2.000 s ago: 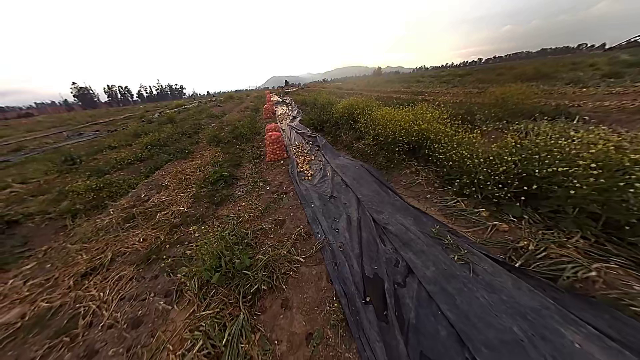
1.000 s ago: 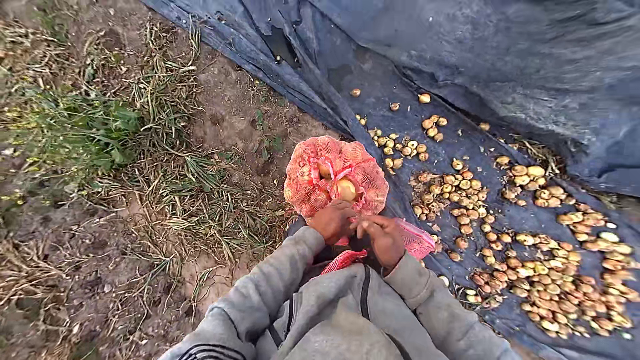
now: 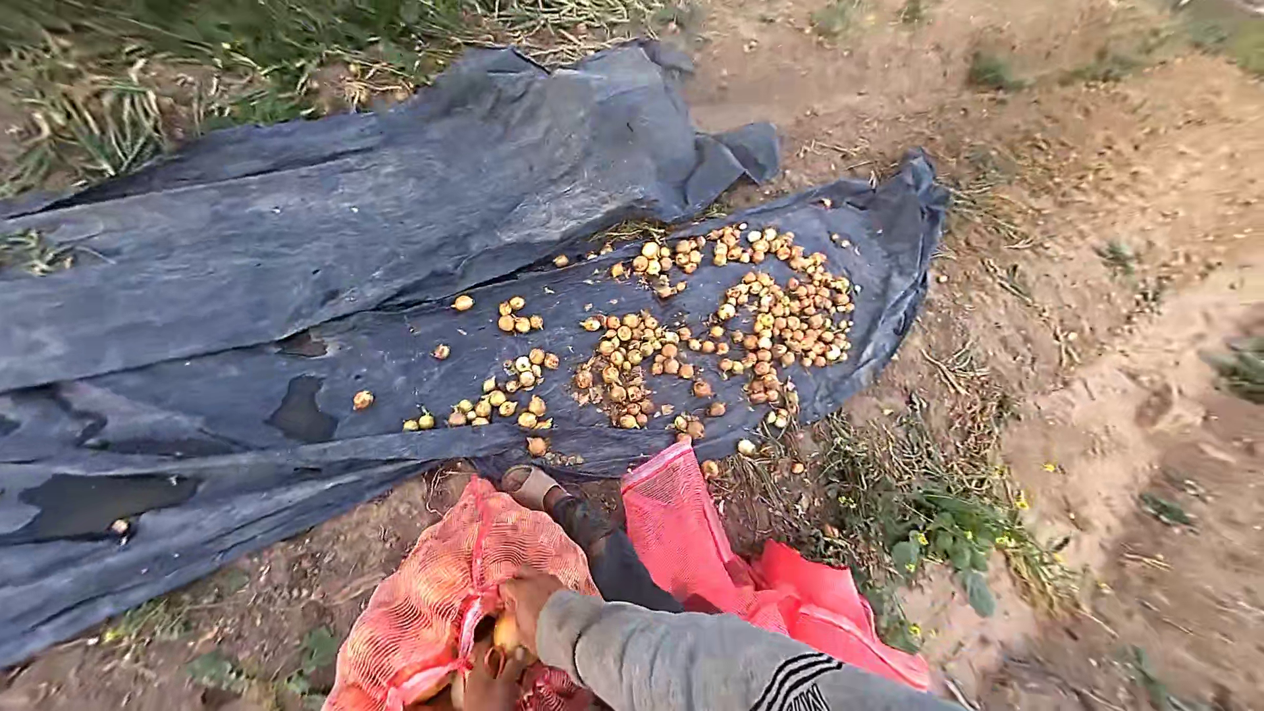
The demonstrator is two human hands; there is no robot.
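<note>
A red mesh sack filled with onions [image 3: 425, 602] leans at the bottom centre, its mouth facing me. My right hand [image 3: 530, 604], in a grey sleeve, grips the rim of that mouth. Lower down, my left hand [image 3: 491, 676] is at the opening beside the onions, partly cut off by the frame edge; its fingers are hard to make out. Flat red mesh sacking [image 3: 681, 523] lies right of my leg. Beyond it, many loose onions [image 3: 632, 346] are spread over a dark tarp [image 3: 326, 237].
My shoe [image 3: 530, 486] stands at the tarp's near edge. The tarp has folds and holes, and extends left. Dry stalks and green weeds [image 3: 948, 533] grow at the right, with bare soil [image 3: 1116, 395] beyond. More grass borders the tarp at the upper left.
The view has swung strongly toward the tarp. One second ago both my hands were together at the top of the filled sack; now they are apart at its mouth.
</note>
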